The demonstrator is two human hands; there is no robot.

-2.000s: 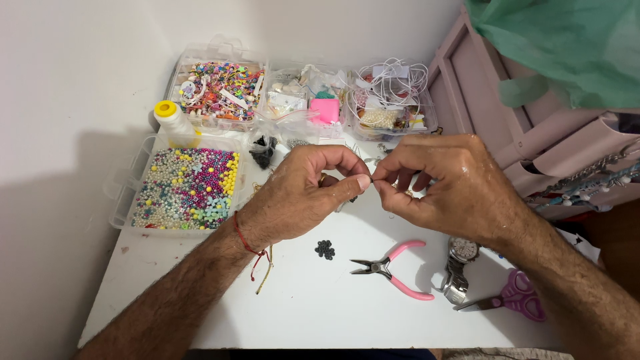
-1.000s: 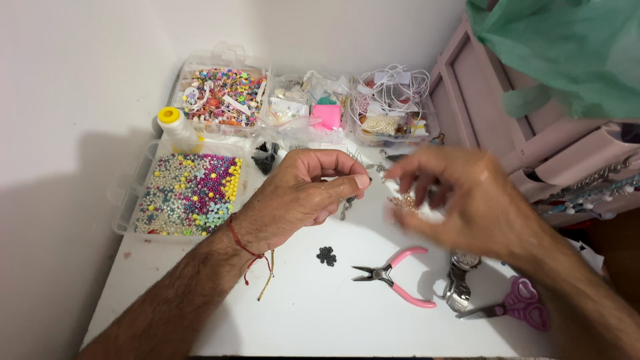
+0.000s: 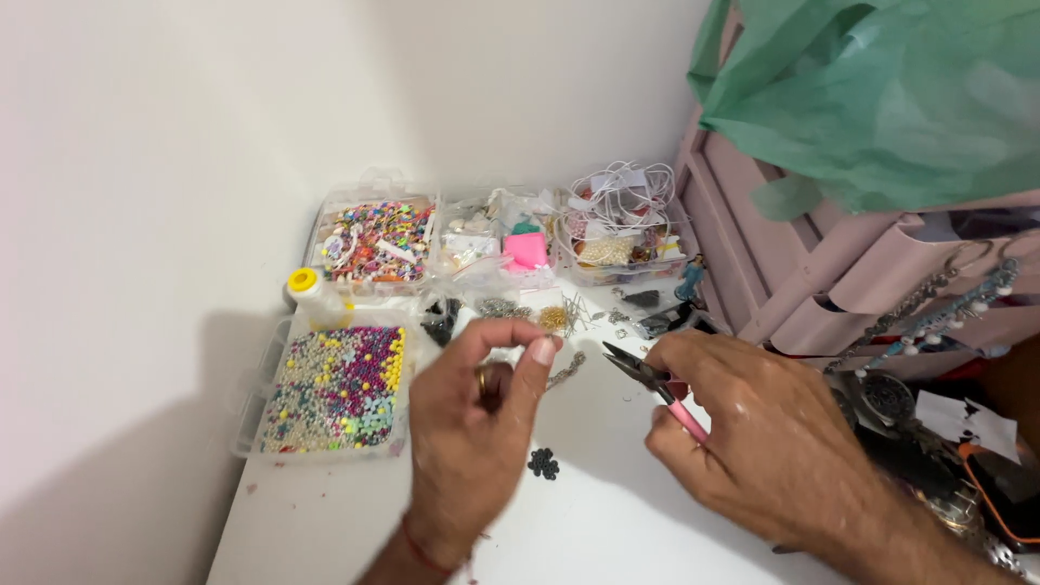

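Observation:
My left hand (image 3: pixel 479 414) pinches a tiny piece, too small to make out, between thumb and index finger. A short beaded chain (image 3: pixel 566 370) shows just behind those fingertips. In my right hand (image 3: pixel 747 431) are pink-handled pliers (image 3: pixel 642 370), their dark jaws slightly parted and pointing toward my left hand without touching it. A black clover-shaped bead piece (image 3: pixel 543 464) lies on the white table between the hands. Behind them lie gold-coloured beads (image 3: pixel 553 317) and loose metal pins (image 3: pixel 578 313).
A bead box (image 3: pixel 333 390) stands at left beside a yellow-capped bottle (image 3: pixel 313 292). Behind are a mixed-bead box (image 3: pixel 378 244) and a box with white cord (image 3: pixel 626 211). Right are a pink drawer unit (image 3: pixel 764 203), a green plastic bag (image 3: pixel 886 106) and hanging bracelets (image 3: pixel 934 317).
My right hand has left my left fingertips and picked up the pink-handled pliers, which lay on the table. My left hand keeps its pinch. The view has shifted.

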